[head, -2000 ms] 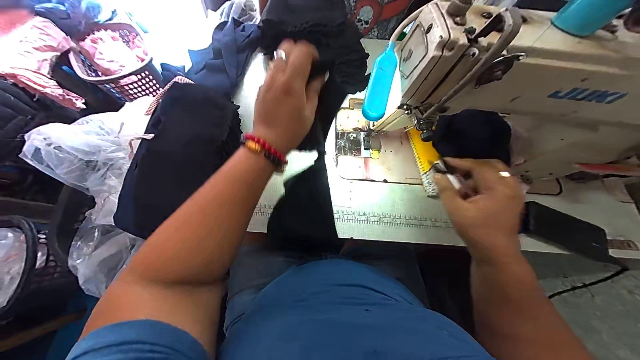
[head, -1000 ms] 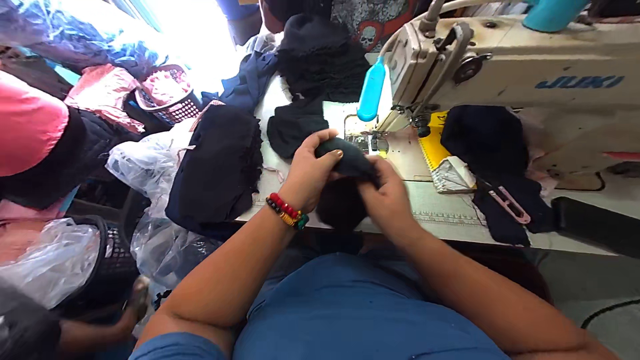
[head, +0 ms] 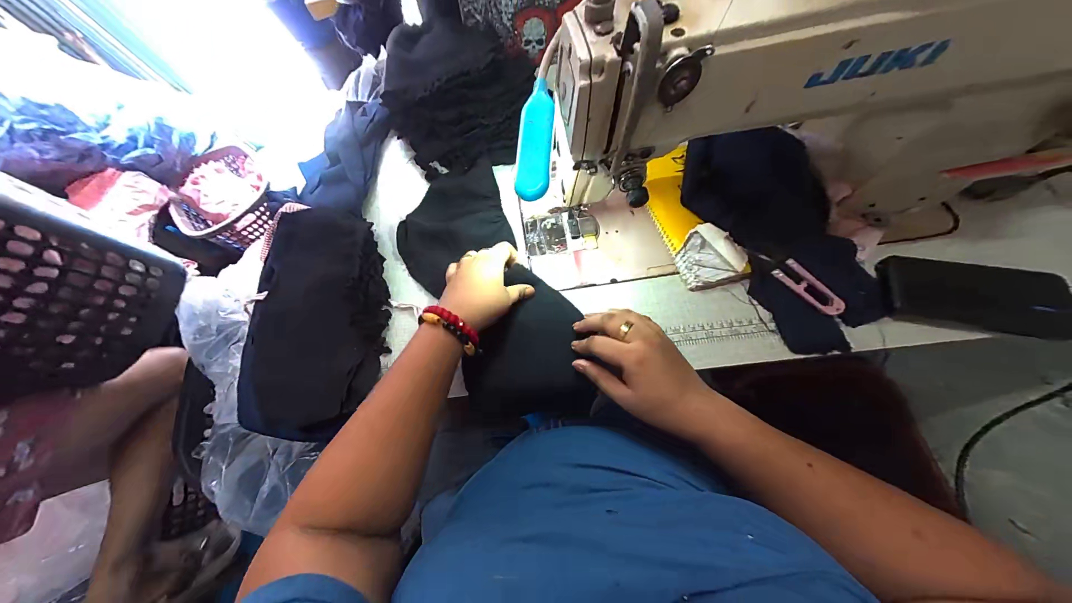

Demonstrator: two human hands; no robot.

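Note:
A black fabric piece [head: 536, 352] lies over the front edge of the sewing table, left of the needle area of a JUKI sewing machine [head: 754, 75]. My left hand [head: 486, 285] rests on the piece, fingers bent; whether it pinches the cloth cannot be told. My right hand [head: 632, 360] touches its right edge with spread, slightly curled fingers. Pink thread snips [head: 808, 289] lie on dark cloth [head: 754, 184] at the right, beside a yellow notebook [head: 666, 197] and a folded whitish cloth [head: 708, 255]. A turquoise lamp or holder [head: 534, 142] hangs by the machine head.
A stack of black fabric [head: 310, 318] sits left of my left forearm, and another black pile [head: 452, 84] lies behind. Perforated baskets [head: 75, 293] and plastic bags [head: 226, 335] stand at left, near another person's bare limbs. A black case-like object [head: 971, 293] lies on the table at right.
Both hands were together on bunched dark cloth a second ago; now they are apart and the cloth lies flatter. Earlier, my right hand held a small tool near the notebook; the snips now lie on the table.

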